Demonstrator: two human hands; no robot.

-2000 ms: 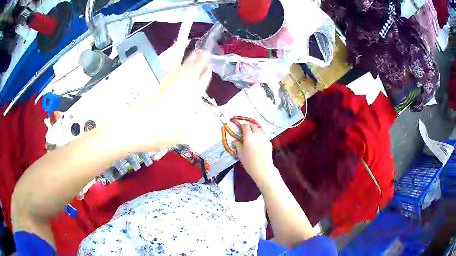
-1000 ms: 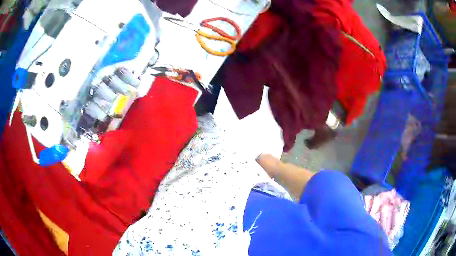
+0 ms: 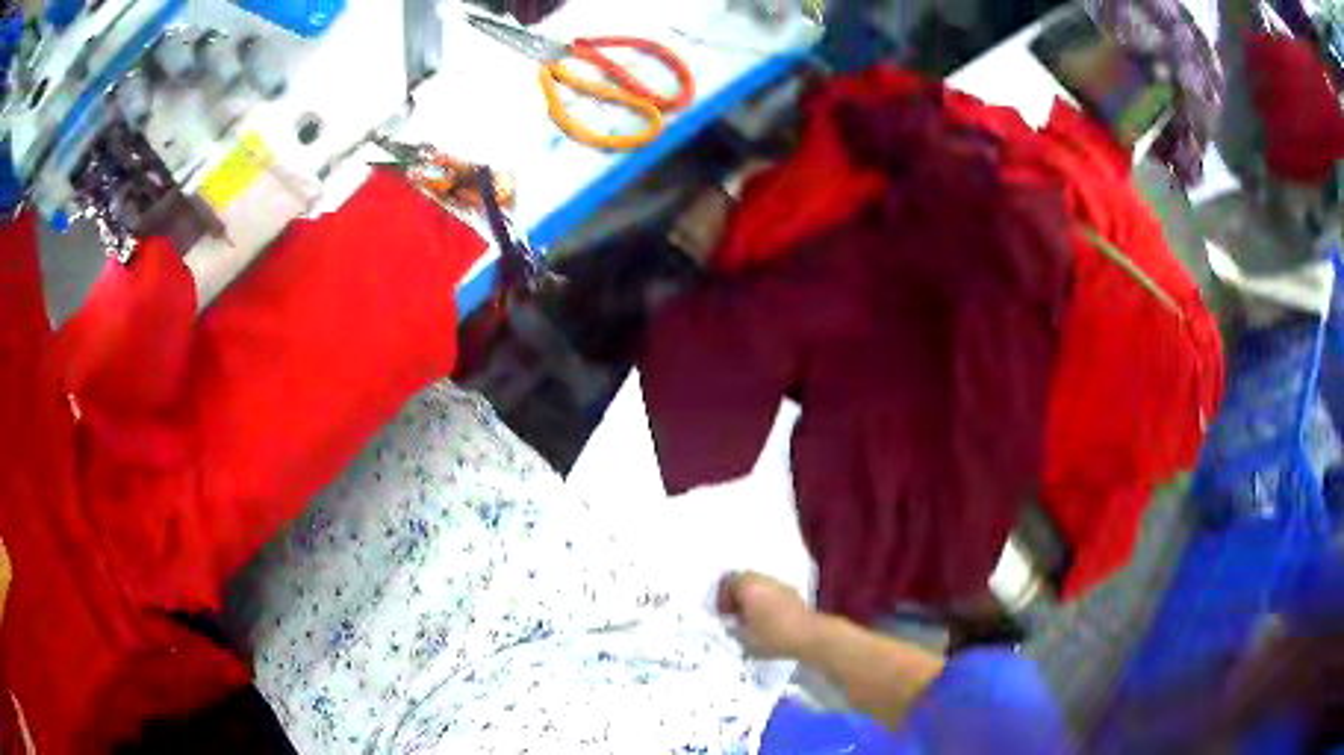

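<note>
My right hand (image 3: pixel 770 617) is low in the picture. Its fingers are curled against the white cloth (image 3: pixel 678 546) beside my floral apron (image 3: pixel 442 590); whether they grip it is unclear. My left hand is out of the picture. Red fabric (image 3: pixel 317 354) lies flat in front of the overlock machine (image 3: pixel 221 89), partly shown at the upper left, and hangs down at the left. Orange- and red-handled shears (image 3: pixel 607 92) lie on the white table, with a small dark tool with orange bits (image 3: pixel 442 174) near its edge.
Maroon panels (image 3: pixel 899 339) hang over a large red heap (image 3: pixel 1135 354) right of the table. The table's blue edge (image 3: pixel 634 155) runs diagonally. A blue crate (image 3: pixel 1260 398) stands at the right. Purple patterned fabric (image 3: pixel 1179 89) shows at the upper right.
The view has shifted down toward the lap. My left arm, earlier over the machine, has left the picture. My right hand has let go of the shears and moved down to the white cloth.
</note>
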